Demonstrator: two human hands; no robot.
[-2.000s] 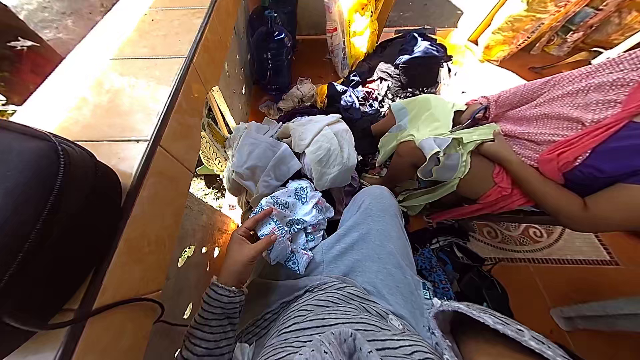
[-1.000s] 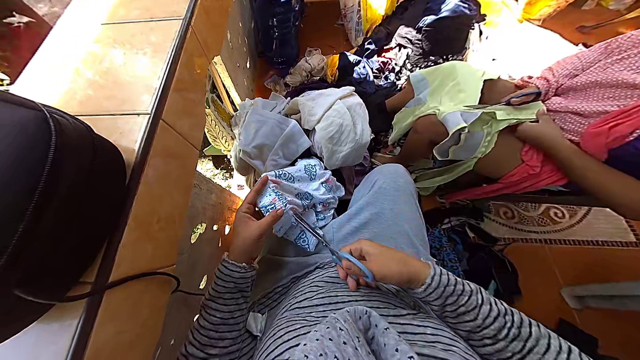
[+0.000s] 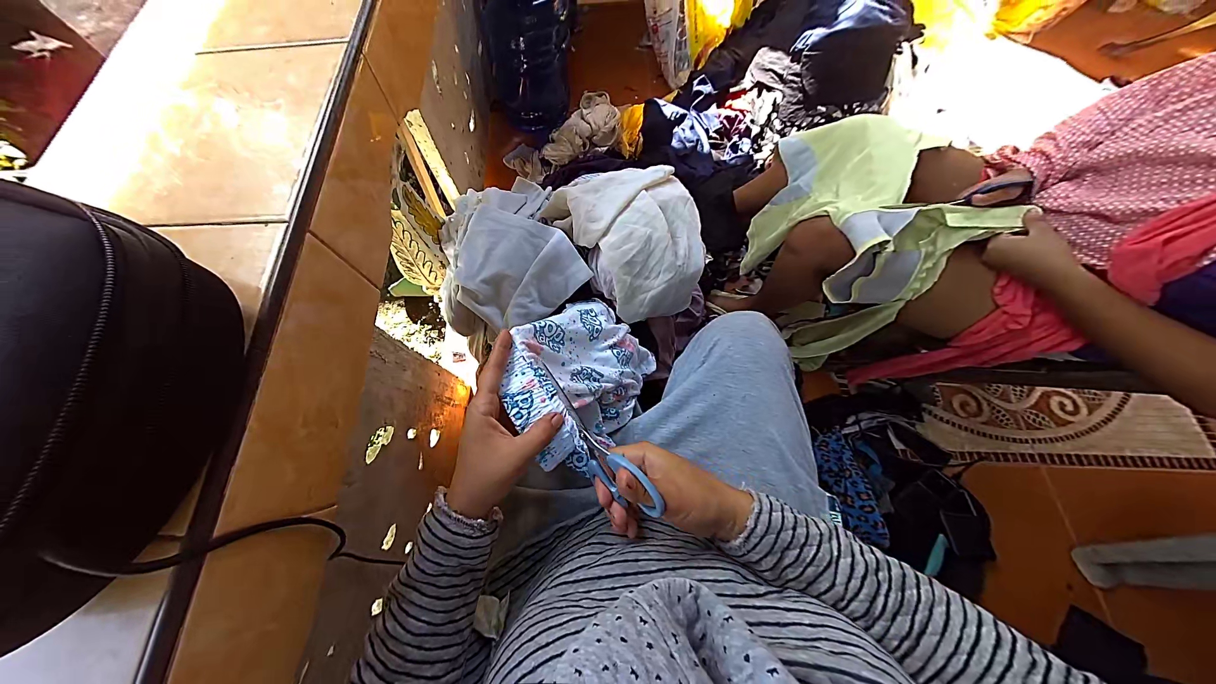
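Note:
My left hand (image 3: 499, 432) holds the near left edge of a white cloth with blue and pink print (image 3: 584, 366), bunched over my lap. My right hand (image 3: 670, 489) grips the blue handles of a pair of scissors (image 3: 622, 475). The blades point up and left and lie against the printed cloth; whether they cut into it I cannot tell. Just beyond the cloth are a grey folded cloth (image 3: 518, 256) and a cream cloth (image 3: 641, 237), side by side.
A person at the right holds a pale yellow-green garment (image 3: 855, 171) and scissors (image 3: 997, 187). Dark and patterned clothes (image 3: 703, 123) lie heaped ahead. A tiled ledge (image 3: 294, 380) runs along the left, with a black bag (image 3: 104, 380) and a cable (image 3: 256, 532). More dark clothes (image 3: 912, 475) lie on the floor.
Two seconds ago my right hand and the scissors were not in view; a second ago they were at the printed cloth. Since then the blades have moved further up over the cloth.

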